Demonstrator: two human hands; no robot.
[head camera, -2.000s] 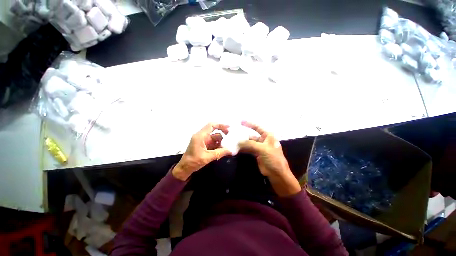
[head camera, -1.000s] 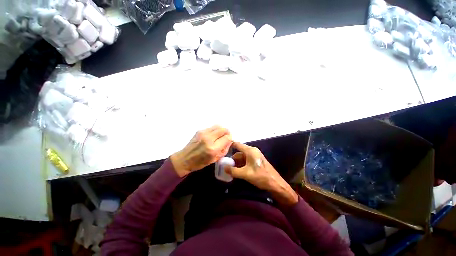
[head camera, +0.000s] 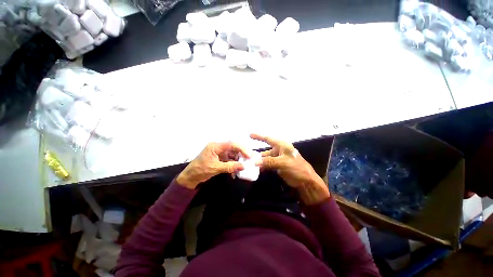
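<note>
A small white plastic housing (head camera: 248, 170) is held between the fingertips of both hands, just in front of the bench's front edge. My left hand (head camera: 212, 163) pinches it from the left with thumb and fingers. My right hand (head camera: 285, 162) holds it from the right with thumb and a finger, its upper finger raised. The fingers cover part of the housing, and no small fitting can be made out. A loose pile of white housings (head camera: 238, 37) lies at the back of the white bench top (head camera: 216, 103).
Clear bags of housings lie at the left (head camera: 70, 105), far left back (head camera: 78, 27) and right (head camera: 435, 35). A yellow item (head camera: 57, 165) is on the left. An open carton (head camera: 397, 230) with shiny clear pieces (head camera: 373, 176) stands below the bench edge, right.
The hands have shifted from one above the other to side by side. The housing has moved slightly up and right between both sets of fingertips. The camera view has shifted slightly.
</note>
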